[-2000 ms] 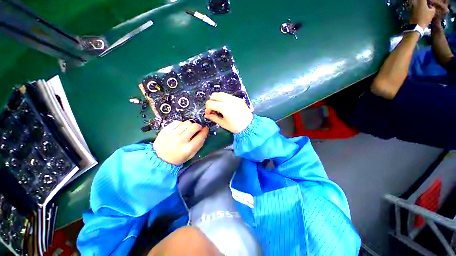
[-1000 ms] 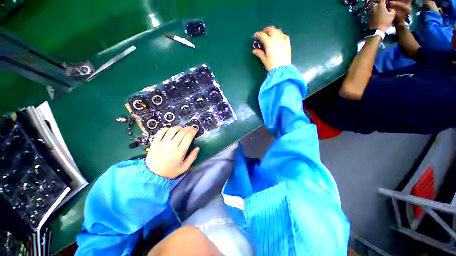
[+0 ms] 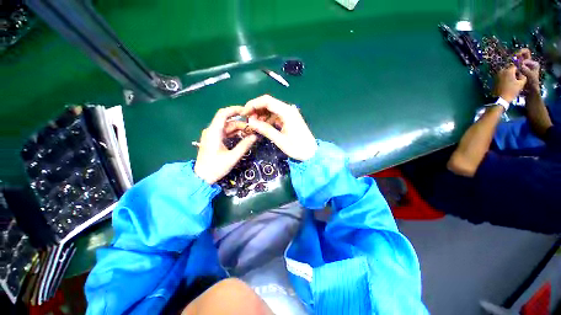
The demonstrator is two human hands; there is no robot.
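My left hand [image 3: 222, 145] and my right hand [image 3: 286, 129] meet at the fingertips over the pocket tray [image 3: 257, 161]. A small, partly hidden part is pinched between their fingers; its exact shape is unclear. The dark, shiny tray lies on the bench, its far part covered by my hands. Two pale-ringed parts, one ring part [image 3: 268, 169] and another beside it [image 3: 250, 174], show in its near pockets.
Tray stack with white sheets [image 3: 74, 172] at left. Metal stand [image 3: 123, 52], tweezers [image 3: 203, 83], short white tool [image 3: 276, 77] and dark lump [image 3: 293, 67] lie beyond the tray. At far right, a neighbour's hands [image 3: 518, 77] work at a tangled parts heap [image 3: 495, 54].
My right hand has come back from the loose part on the right and joined my left hand over the tray. That loose part no longer shows on the mat. The view has shifted.
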